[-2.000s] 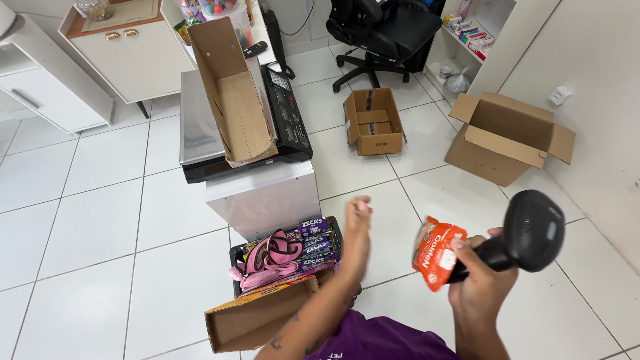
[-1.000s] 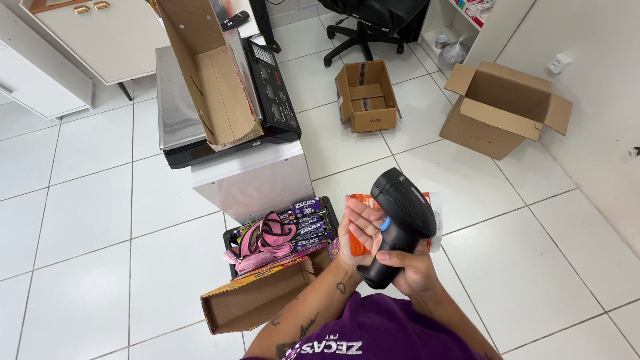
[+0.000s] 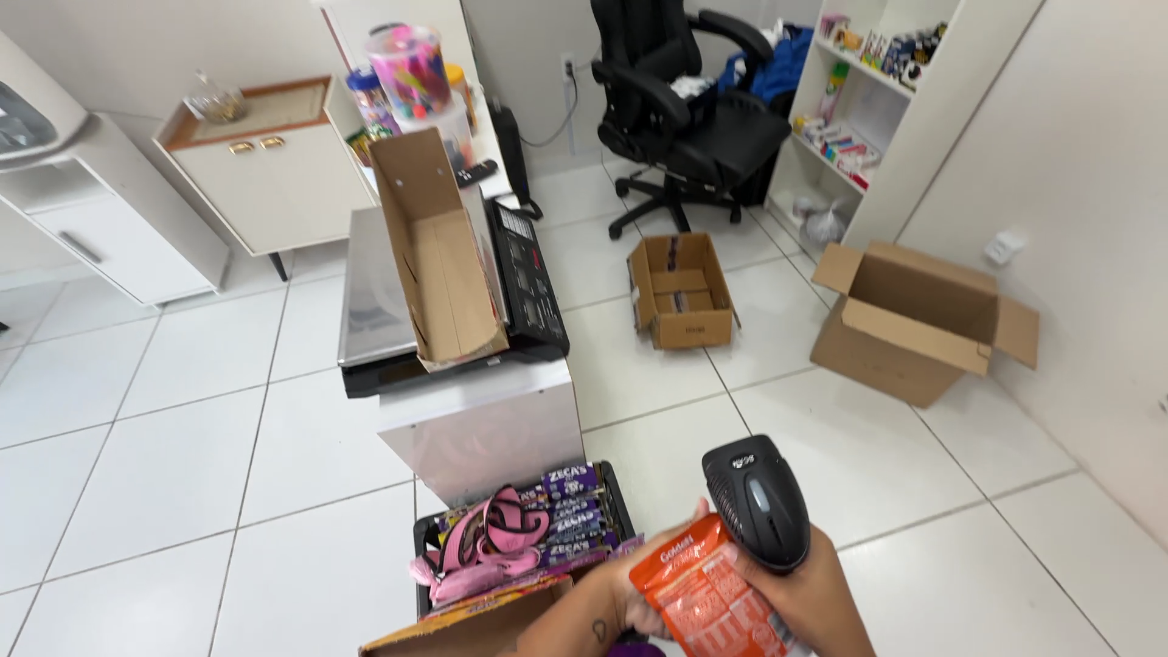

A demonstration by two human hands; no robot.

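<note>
My right hand (image 3: 803,584) is closed around a black handheld barcode scanner (image 3: 759,502), its thumb also resting on an orange food pouch (image 3: 707,593). Behind the pouch's left edge is my left hand (image 3: 643,593), supporting it from below; its fingers are mostly hidden. The pouch's printed back faces up, with the scanner head just above its upper right side. To the left, a black crate (image 3: 616,497) holds purple packets (image 3: 573,520) and a pink strap (image 3: 493,538), next to an open cardboard box (image 3: 484,630).
Ahead on the left, an open carton (image 3: 443,274) lies on a scale (image 3: 365,292) atop a white stand (image 3: 484,429). Two open cardboard boxes (image 3: 684,283) (image 3: 912,319) sit on the tiled floor, near an office chair (image 3: 703,128) and a shelf unit (image 3: 876,100).
Two seconds ago my left hand was apart from the pouch; now both hands are on it. Since one second ago the scanner has moved off the pouch's middle, uncovering its printed back. The view has tilted up.
</note>
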